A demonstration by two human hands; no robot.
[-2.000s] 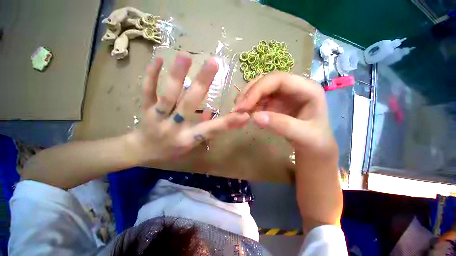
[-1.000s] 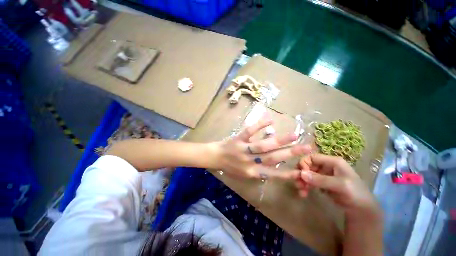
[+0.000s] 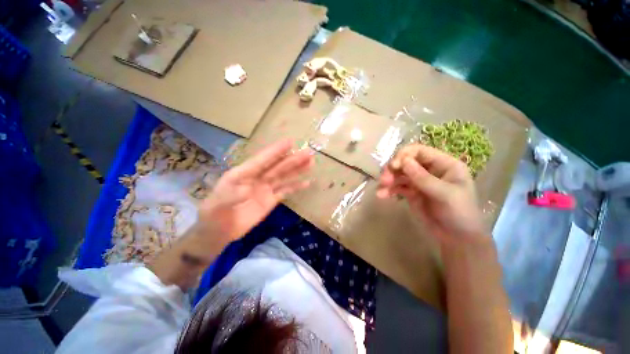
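Note:
My left hand [image 3: 252, 190] is blurred, with fingers apart and nothing in it, at the near left of the cardboard sheet. My right hand [image 3: 438, 190] is over the right part of the sheet, thumb and fingertips pinched together; whether something small is between them cannot be told. A loose pile of yellow-gold metal rings [image 3: 459, 140] lies just behind it, partly hidden. A cardboard pad [image 3: 325, 144] with a round white spot [image 3: 356, 135] lies between the hands, with shiny clear film around it. Several beige moulded figures [image 3: 319, 77] lie behind the pad.
The cardboard sheet [image 3: 407, 252] lies under the work. Left cardboard [image 3: 186, 93] bears a small pale piece [image 3: 235, 75] and a second pad [image 3: 155, 59] with a stick. A blue crate [image 3: 114, 190] of beige figures is at my left. A pink-red clip [image 3: 551, 200] is at right.
My left hand has come away from my right hand and moved left toward the crate, turning palm up. The view has swung left, showing more of the left cardboard and crate.

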